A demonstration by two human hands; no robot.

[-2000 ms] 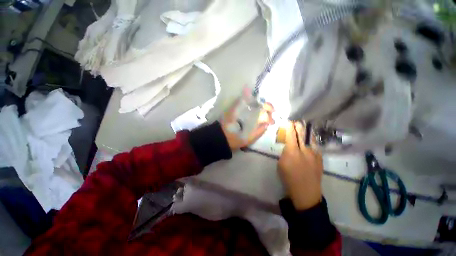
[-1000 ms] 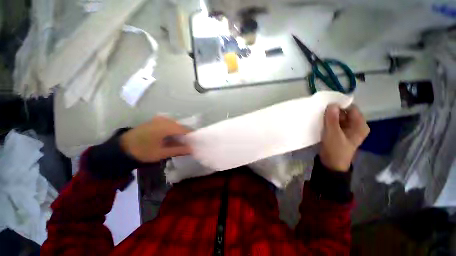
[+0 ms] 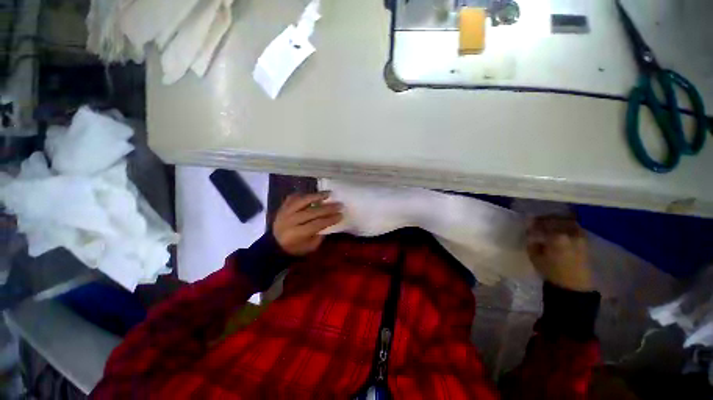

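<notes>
A pale pinkish-white band piece (image 3: 422, 211) lies stretched sideways just below the table's front edge, over my lap. My left hand (image 3: 306, 223) holds its left end, with fingers bent over it. My right hand (image 3: 559, 250) holds its right end; the fingertips are blurred and partly in shadow. More pale fabric shows under the band near my right hand.
Dark green scissors (image 3: 664, 117) lie on the table (image 3: 313, 133) at the right. The machine bed (image 3: 516, 66) has a yellow-orange block (image 3: 471, 31). A white tag (image 3: 283, 64) and cream strips (image 3: 184, 31) lie upper left. A phone (image 3: 236, 195) and white fabric heap (image 3: 98, 203) are lower left.
Both hands have moved from the needle area to in front of the table with the band, then lower, below the table edge. The view has tilted down, and the machine head is out of view.
</notes>
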